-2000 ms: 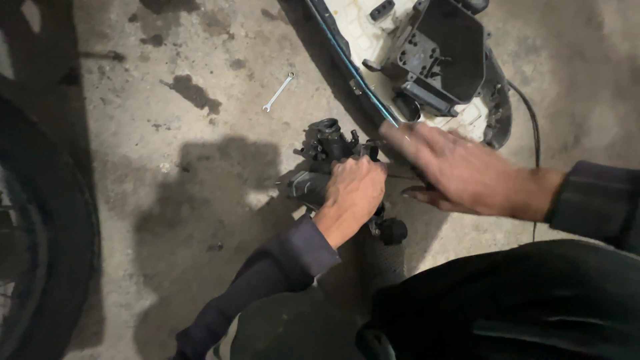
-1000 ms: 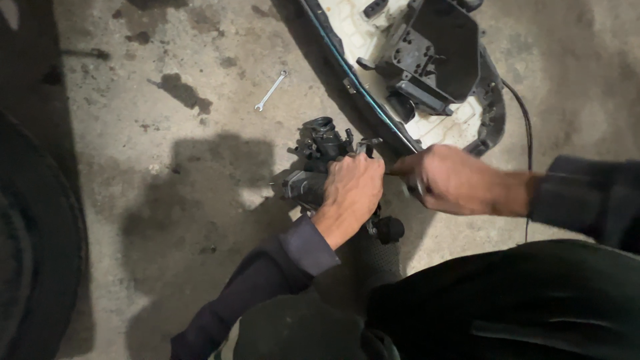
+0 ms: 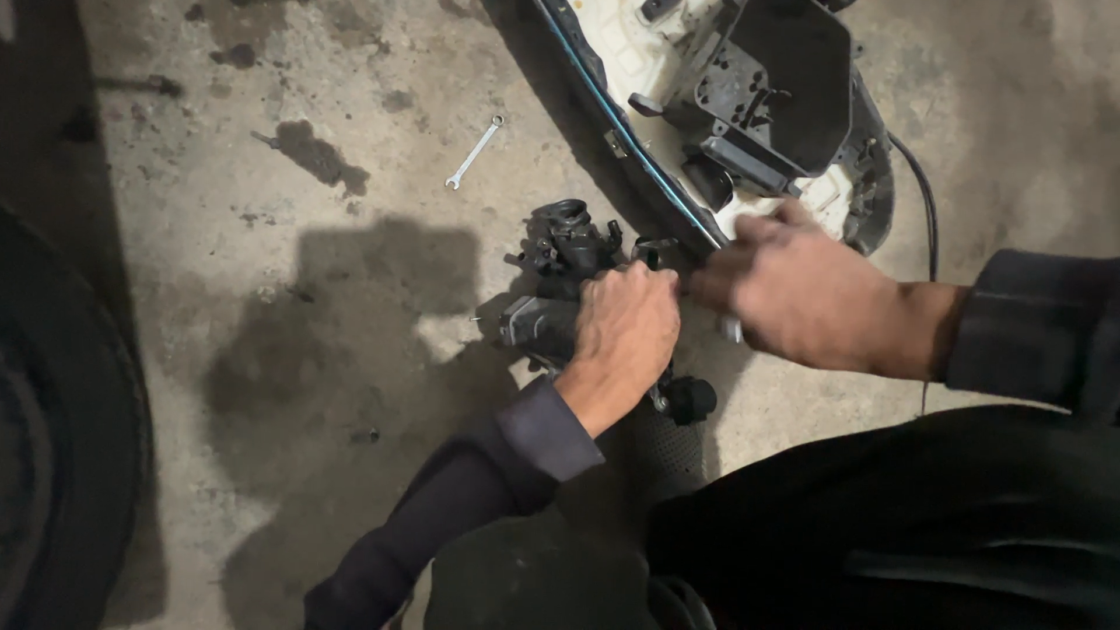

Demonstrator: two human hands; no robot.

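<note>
A dark mechanical assembly, with what looks like a throttle body (image 3: 577,245) at its upper end, lies on the concrete floor in front of me. My left hand (image 3: 630,332) grips its middle, over a grey-black housing (image 3: 534,324), and hides the part beneath. Just right of it is my right hand (image 3: 796,289), blurred and curled, with a small piece of bright metal (image 3: 731,330) showing below its fingers; what it holds cannot be made out. A round black part (image 3: 691,401) sticks out at the assembly's lower right.
A combination wrench (image 3: 474,153) lies on the floor beyond the assembly. At the upper right is a vehicle body panel with a blue-edged rim (image 3: 639,144) and an open black plastic box (image 3: 801,79). A black cable (image 3: 926,201) runs beside it. A tyre (image 3: 79,420) stands at left.
My left hand has stayed on the assembly. My right hand has moved about beside it, and its fingers look less tightly closed than one second ago.
</note>
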